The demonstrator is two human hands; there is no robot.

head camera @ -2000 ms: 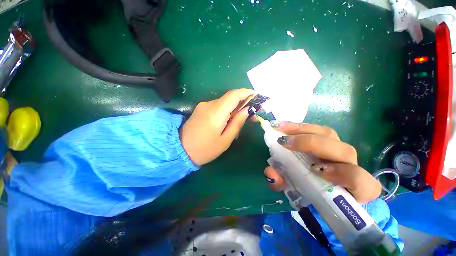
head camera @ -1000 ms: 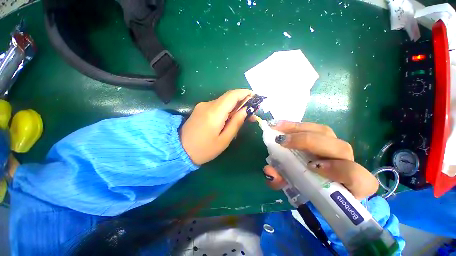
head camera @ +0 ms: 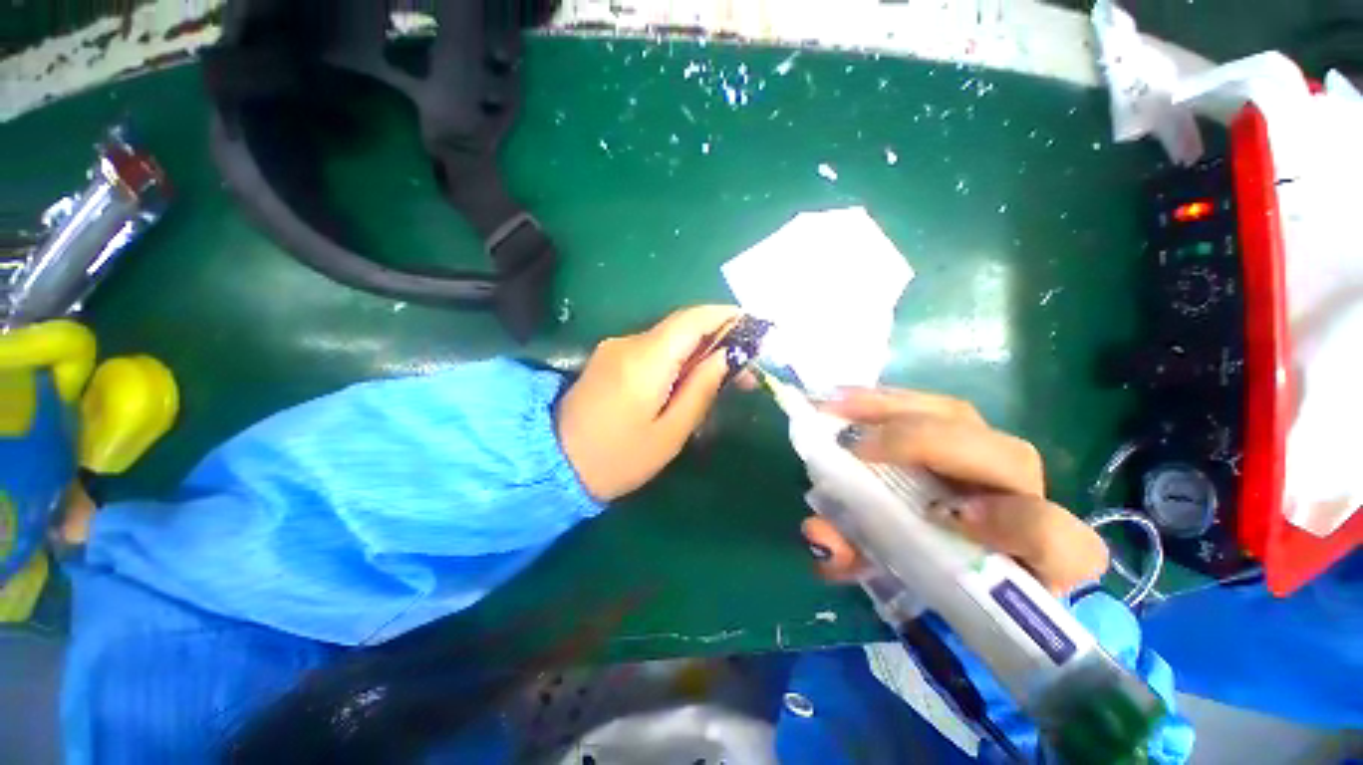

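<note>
My left hand (head camera: 640, 407), bare with a blue sleeve, pinches a small dark electronic part (head camera: 746, 341) between thumb and fingers. The fingers hide much of it. My right hand (head camera: 979, 475), bare, holds the whitish glue dispensing syringe (head camera: 897, 523) like a pen. Its yellow-green needle tip (head camera: 765, 375) points at the part from just below right; I cannot tell if it touches. The green cap (head camera: 1118, 720) is at the syringe's rear. White wiping paper (head camera: 822, 284) lies flat on the green bench behind the part.
A black strap (head camera: 344, 272) lies at upper left. A foil packet (head camera: 82, 239) and a yellow and blue fan (head camera: 132, 414) are at far left. The black controller (head camera: 1191, 351) with red display stands at right, beside the red tray (head camera: 1268, 344) with white tissue. A clear hose (head camera: 1148, 556) loops near it.
The whole view has shifted, with bench items lower and the white strip showing at the top. Both hands keep their holds. The needle tip stays close to the part.
</note>
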